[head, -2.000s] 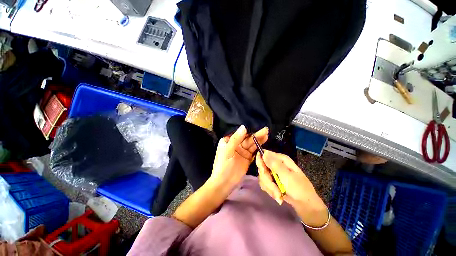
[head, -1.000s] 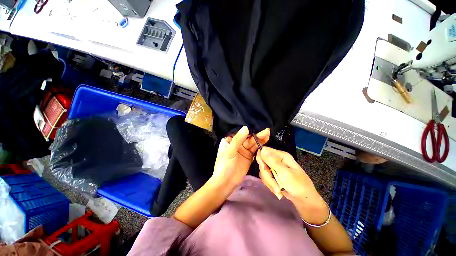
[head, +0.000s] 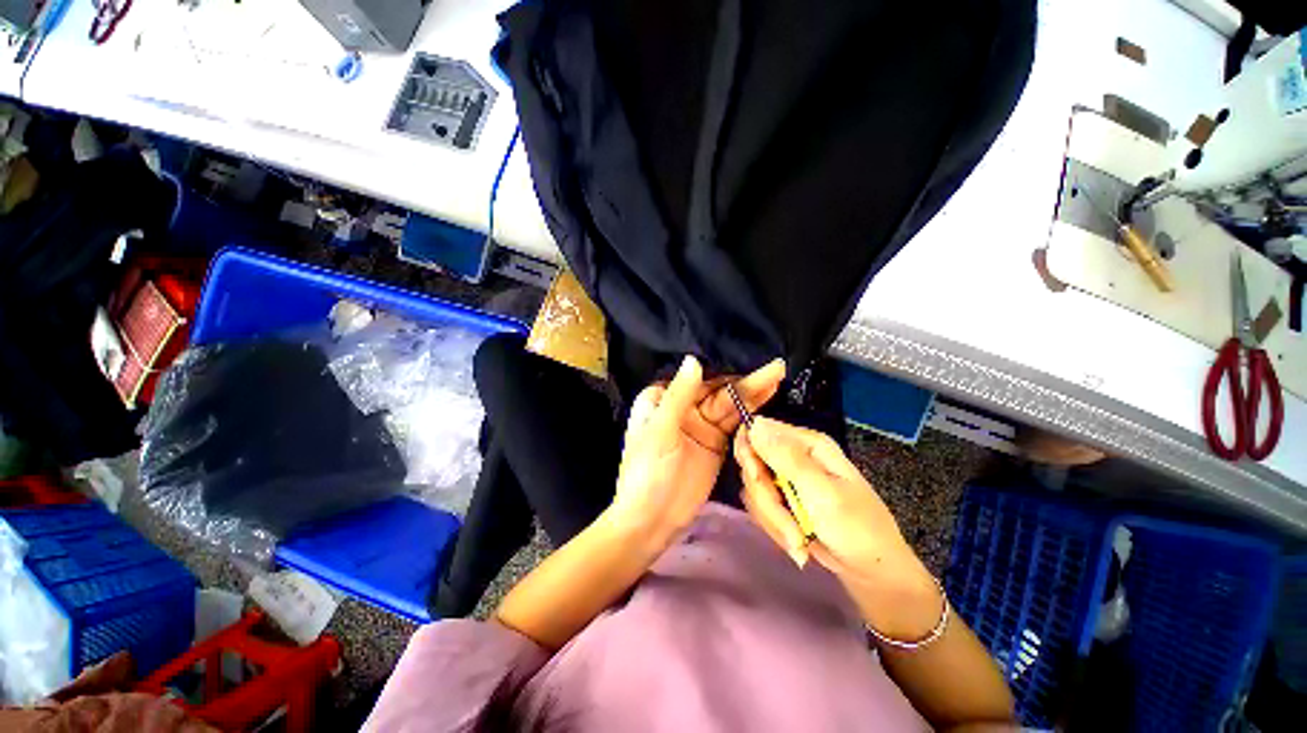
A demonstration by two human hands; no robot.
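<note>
A large black garment [head: 803, 158] lies over the table edge and hangs down to my lap. My left hand [head: 671, 447] pinches the garment's lower edge between thumb and fingers. My right hand [head: 814, 491] holds a thin tool [head: 741, 407] like a pen. The tool has a dark, narrow front part and some yellow at its rear. Its tip is at the pinched edge, between the fingertips of my left hand. The exact tip and the stitches there are too small to tell.
Red-handled scissors [head: 1243, 400] lie on the white table [head: 946, 304] at right, near a sewing machine [head: 1247, 129]. A grey tray [head: 440, 102] is at left. A blue crate [head: 358, 556] with plastic bags stands below left, a blue basket [head: 1187, 609] below right.
The right hand's grip on the tool has shifted slightly, and less of its yellow part shows than two seconds ago. The left hand keeps its pinch. The view has shifted slightly.
</note>
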